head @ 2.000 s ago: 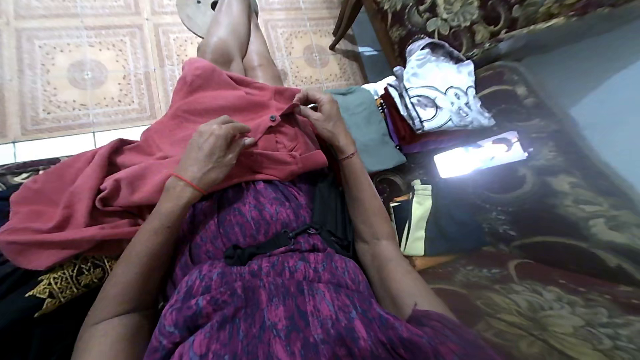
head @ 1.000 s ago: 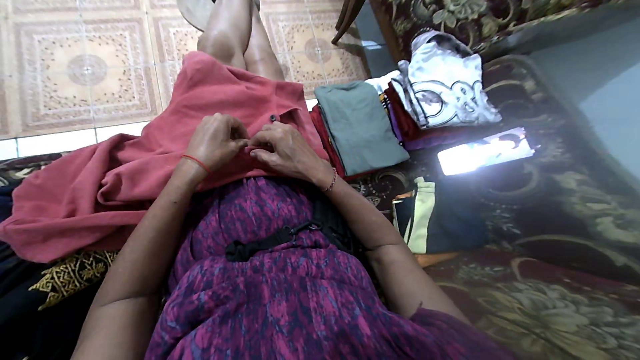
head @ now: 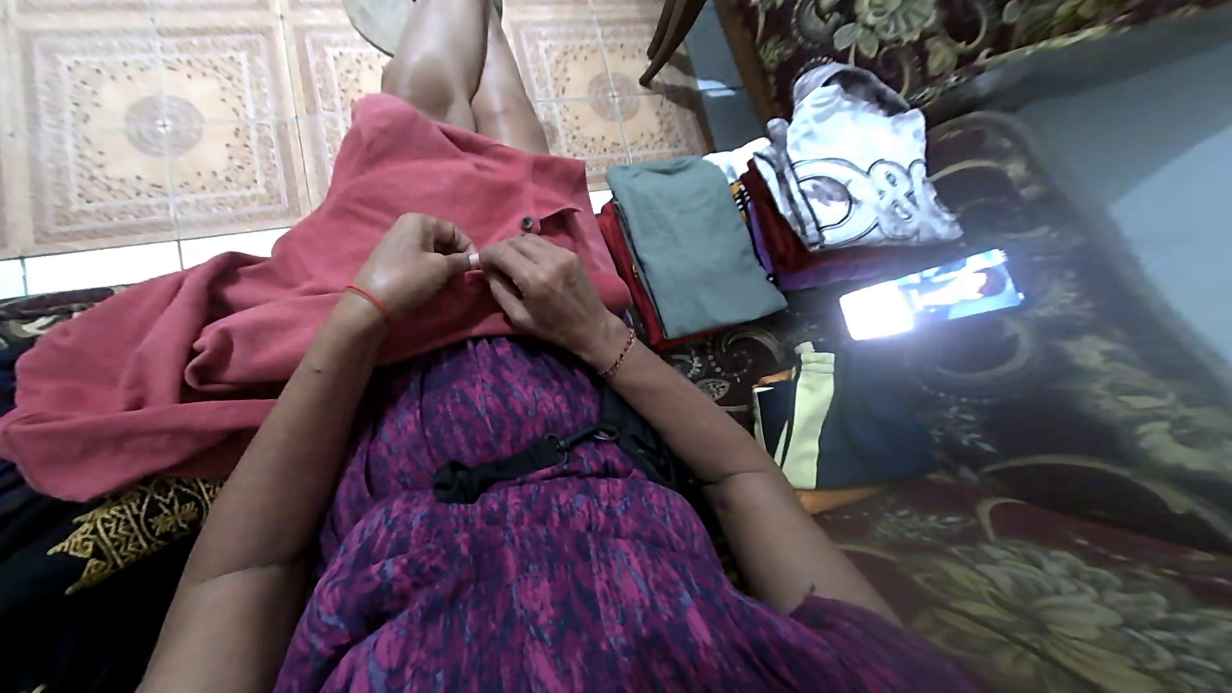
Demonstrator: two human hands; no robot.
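A coral-red garment [head: 318,260] lies spread over my lap and thighs, its bulk bunched toward the left. My left hand [head: 419,262] and my right hand [head: 544,279] meet at its buttoned opening, fingertips closed on the cloth edge. Between the fingertips shows a small pale spot, perhaps a fingernail or a button; I cannot tell which. A dark button [head: 527,223] sits on the garment just above my right hand. The exact grip of the fingers is partly hidden by the backs of the hands.
Right of my lap lies a folded stack topped by a grey-green garment [head: 679,241]. Beyond it is a white printed garment [head: 857,164]. A lit phone [head: 932,295] and a folded dark garment with a yellow stripe [head: 866,423] rest on the floral sofa [head: 1059,577]. Black-and-gold cloth [head: 144,525] lies at left.
Both hands have stayed together on the garment since one second ago. Two seconds ago they were farther apart, with my right hand higher beside the dark button.
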